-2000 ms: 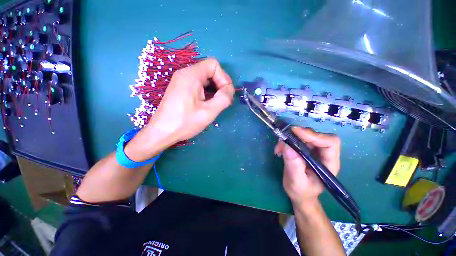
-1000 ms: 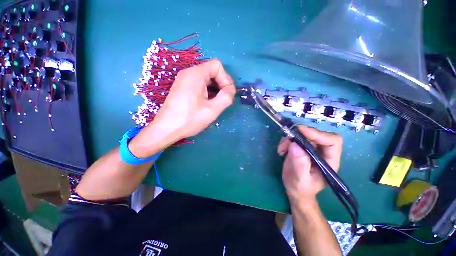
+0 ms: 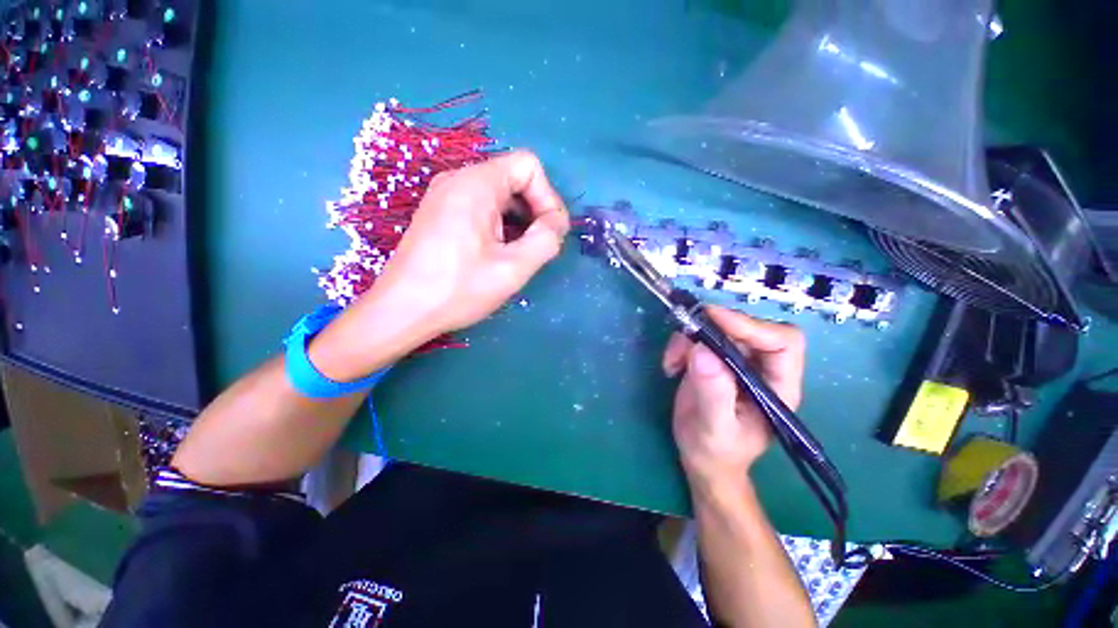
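Note:
My left hand [image 3: 484, 245], with a blue wristband, has thumb and forefinger pinched at the left end of a row of small black housings [image 3: 779, 272]. The wire in the pinch is barely visible. My right hand [image 3: 733, 386] holds the soldering iron [image 3: 754, 383] like a pencil. Its metal tip points up-left and meets the leftmost housing, close to my left fingertips; exact contact is too small to tell. A fanned pile of red lead wires [image 3: 399, 184] with white ends lies behind and left of my left hand, partly hidden by it.
A black tray [image 3: 123, 331] with wired parts is at the left. A clear plastic hood [image 3: 858, 111] hangs over the back right. A yellow sponge [image 3: 932, 416], a solder roll [image 3: 1003, 491] and a black fan grille [image 3: 950, 276] are at the right. An open cardboard box [image 3: 68, 442] is lower left.
The view has shifted slightly, moving the hood, row and sponge leftward in the picture. Both hands keep nearly the same pose, with the iron tip still at the row's left end.

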